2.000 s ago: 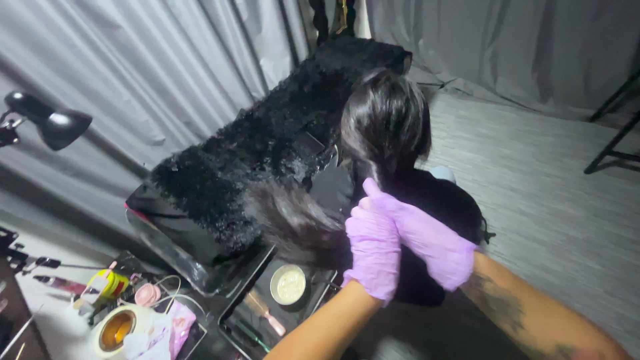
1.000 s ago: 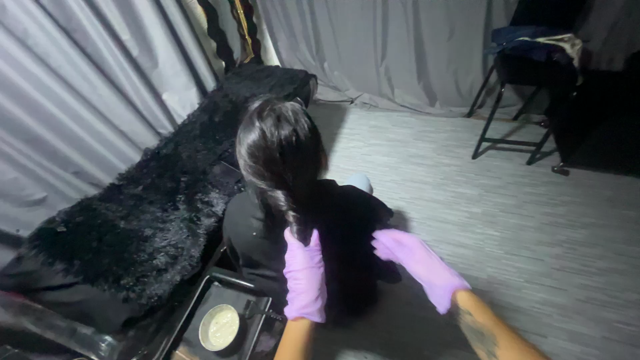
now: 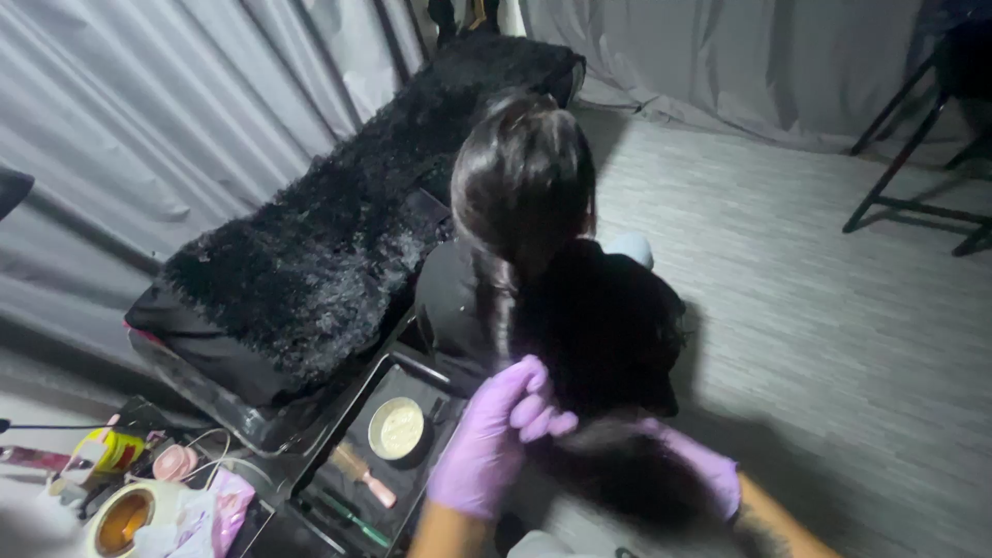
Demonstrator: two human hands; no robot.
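In front of me a person (image 3: 601,333) in black sits with their back to me, long dark hair (image 3: 523,182) gathered low behind the head and hanging down the back. My left hand (image 3: 500,438), in a purple glove, is closed at the lower part of the gathered hair, its fingers curled. To its right, my right hand (image 3: 697,469), also gloved in purple, is partly hidden behind a blurred dark mass of hair (image 3: 635,465) that spreads out between the two hands. Whether its fingers grip the hair cannot be told.
A black tray (image 3: 391,360) at lower left bears a bowl of pale cream (image 3: 397,428), a pink-handled brush (image 3: 372,484) and a green-handled tool (image 3: 360,523). Left of it lie a wax pot (image 3: 124,523) and a yellow container (image 3: 116,449). A fur-covered couch (image 3: 310,232) and black stool (image 3: 914,170) stand beyond.
My right hand has moved down towards me from beside the person's back, where it stood apart a second ago. Loose hair now spreads between my hands. The view has swung left.
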